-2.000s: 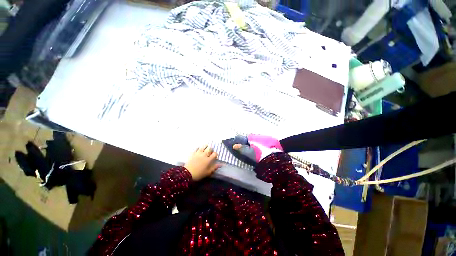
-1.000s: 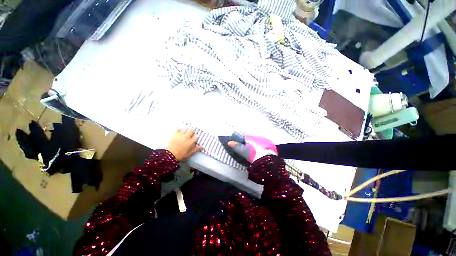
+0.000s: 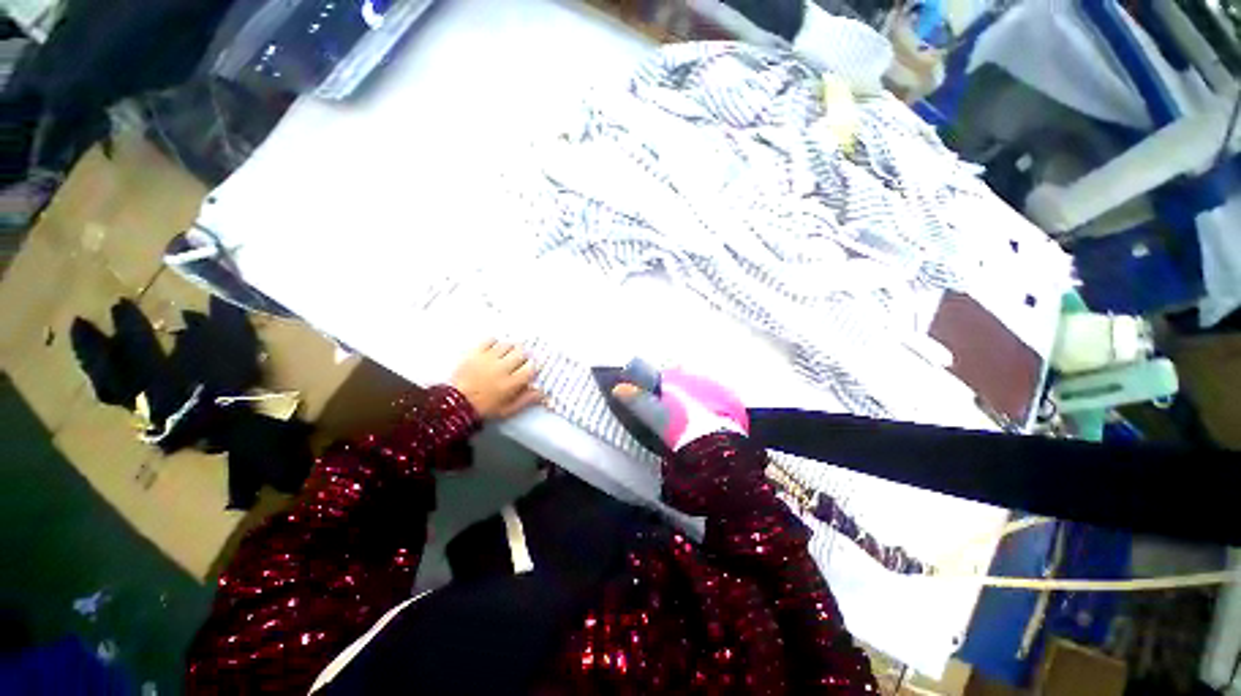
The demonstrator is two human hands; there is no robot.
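Observation:
A striped garment piece (image 3: 762, 177) lies as a large rumpled heap over the white table. A flat striped section (image 3: 569, 397) lies along the near edge. My bare left hand (image 3: 498, 382) rests palm down on its left end, fingers slightly spread. My right hand (image 3: 691, 405), in a pink, grey and white glove, is closed on the steam iron (image 3: 626, 404). The iron's dark pointed tip lies on the striped section, pointing left; the glove covers most of the iron.
A black tube (image 3: 980, 460) runs right from the iron, with a wrapped cord (image 3: 871, 540) and a tan hose. A reddish-brown pad (image 3: 985, 351) lies at the table's right. Pale green and white containers (image 3: 1109, 364) stand beyond it. Black scraps (image 3: 204, 394) lie on cardboard at left.
The view has turned, so the table and heap sit further right and lower. More striped fabric lies along the near side. My right hand remains on the iron and my left hand on the fabric.

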